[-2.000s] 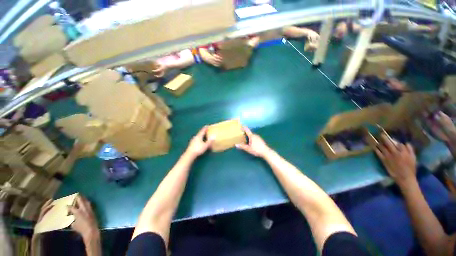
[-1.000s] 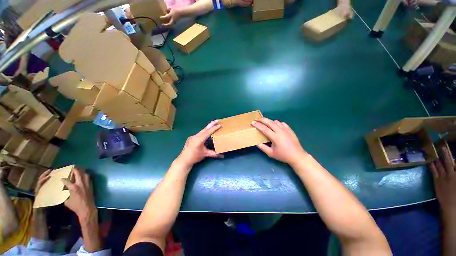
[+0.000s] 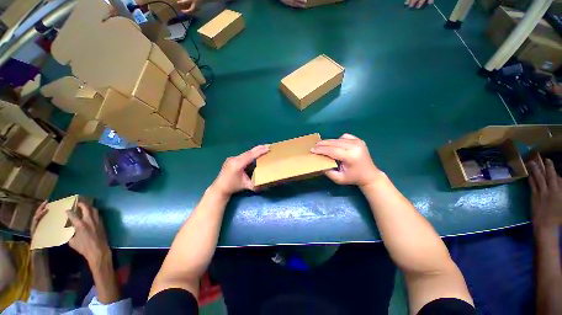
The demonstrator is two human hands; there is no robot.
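A small brown mailer box (image 3: 289,161) is held between my two bare hands a little back from the table's front edge. It looks closed, or nearly so; its contents do not show. My left hand (image 3: 237,174) grips its left end. My right hand (image 3: 350,161) grips its right end, with the fingers on top. A closed mailer box (image 3: 312,81) lies on the green mat (image 3: 382,104) beyond my hands.
Stacked empty mailer boxes (image 3: 154,104) and a dark packed item (image 3: 129,167) stand left. Another closed box (image 3: 221,28) lies at the back left. An open mailer box (image 3: 484,161) with cables is at right. People's hands work at both sides. A cable pile (image 3: 524,86) lies far right.
A closed box, earlier in another person's hand at the back, now lies alone on the mat nearer me. The box in my hands has tilted slightly, and my view has shifted.
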